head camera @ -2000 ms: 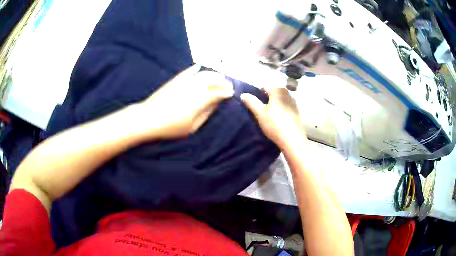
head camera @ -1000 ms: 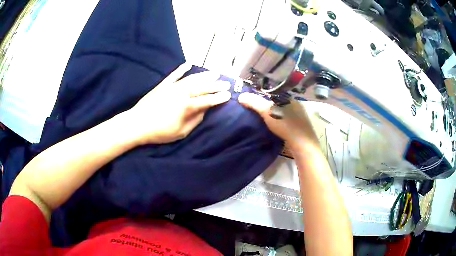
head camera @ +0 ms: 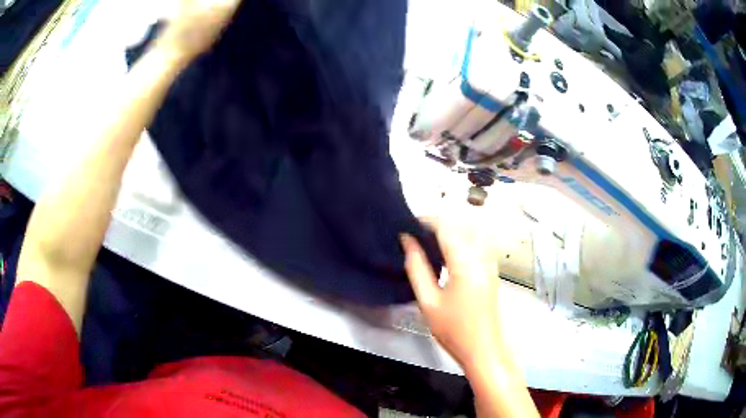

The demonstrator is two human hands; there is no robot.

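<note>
Dark navy trousers (head camera: 303, 163) are spread over the white machine table, left of the sewing machine. My left hand (head camera: 196, 28) is at the top left, cut off by the top edge and blurred, at the far left edge of the cloth; its fingers cannot be made out. My right hand (head camera: 446, 286) holds the near right corner of the cloth between thumb and fingers, in front of the machine head. The white sewing machine (head camera: 564, 163) with a blue stripe stands at the right. No cloth shows under its presser foot.
The white table (head camera: 204, 261) has a curved front edge before my red-clad body. Thread snips or loops in green and yellow (head camera: 642, 357) hang at the table's right edge. Dark cloth and clutter lie behind the machine at the top right.
My left hand has moved from the needle area to the far upper left. My right hand has come back toward me. The cloth has left the presser foot and moved off my lap onto the table.
</note>
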